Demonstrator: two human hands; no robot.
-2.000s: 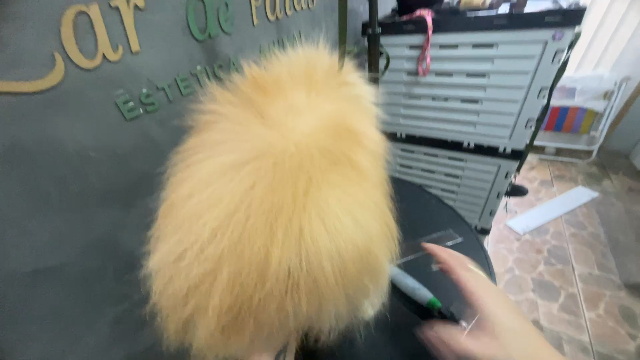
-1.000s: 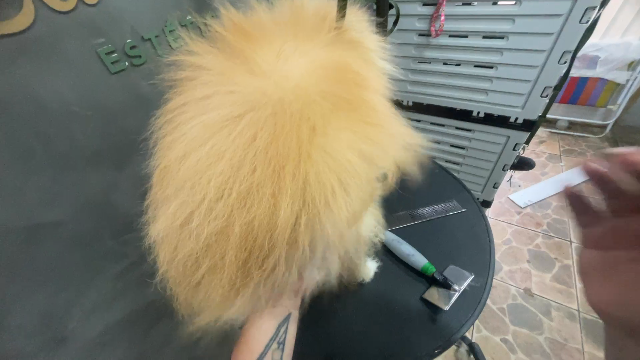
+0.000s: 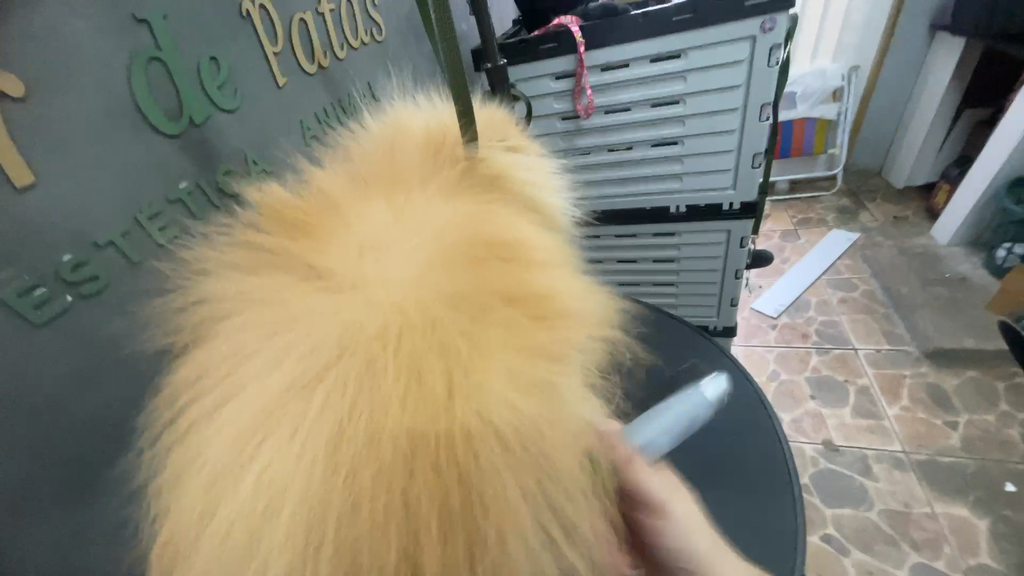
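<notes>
A fluffy tan, long-haired dog fills the middle of the head view, its back toward me, on a round black grooming table. A dark green strap comes down to the dog's neck area. At the dog's right flank, my right hand is closed around the grey handle of a grooming brush; the brush's head is hidden by the hand and fur. My left hand is out of sight.
Stacked grey plastic crates stand behind the table, a pink leash hanging over them. A dark wall with raised lettering is on the left. On the stone-patterned floor lies a white strip; a folded striped chair leans beyond.
The brush, which lay on the table one second ago, is now in my right hand. That hand has moved from the far right to the dog's side. My left forearm has gone out of view.
</notes>
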